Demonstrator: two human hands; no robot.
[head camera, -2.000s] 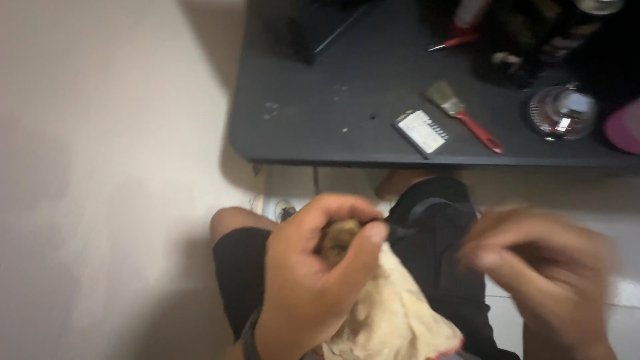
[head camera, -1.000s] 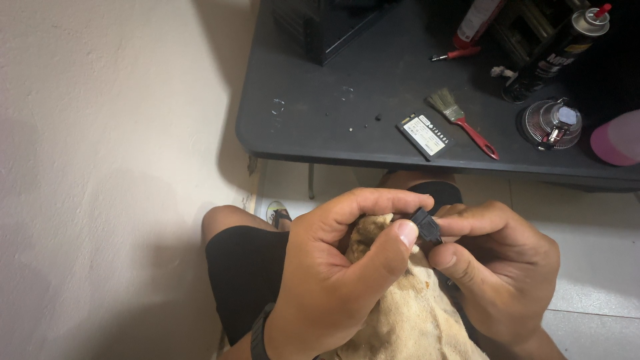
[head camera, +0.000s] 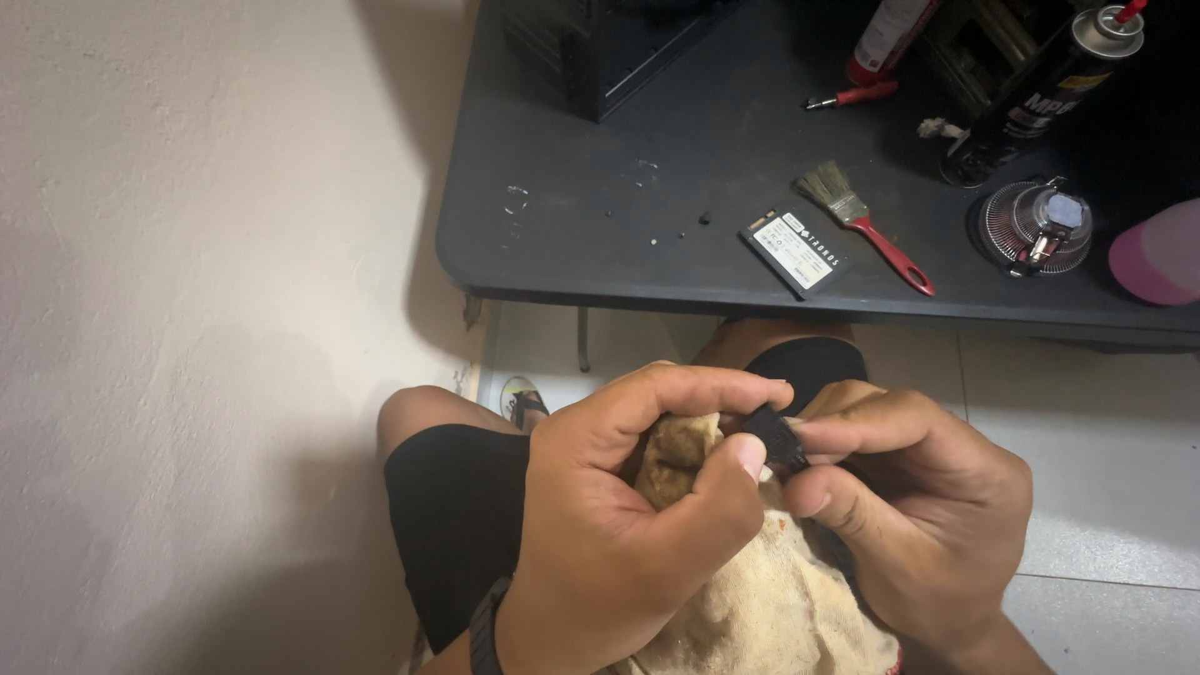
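My left hand pinches a small black plastic piece, perhaps a connector, between thumb and index finger. The same hand has a stained cream cloth bunched in its palm, and the cloth hangs down over my lap. At the piece's right end, the thumb and index finger of my right hand close on it or on something thin joined to it; which one is hidden by the fingers. A black band is on my left wrist.
On the black table lie a solid-state drive, a paintbrush with a red handle and a red-handled tool. A round CPU cooler, a spray can, a pink-liquid bottle and a black case-like object stand there too.
My right hand, apart from the left two seconds ago, has come in to the black piece and stays there. The left hand keeps its hold on the cloth.
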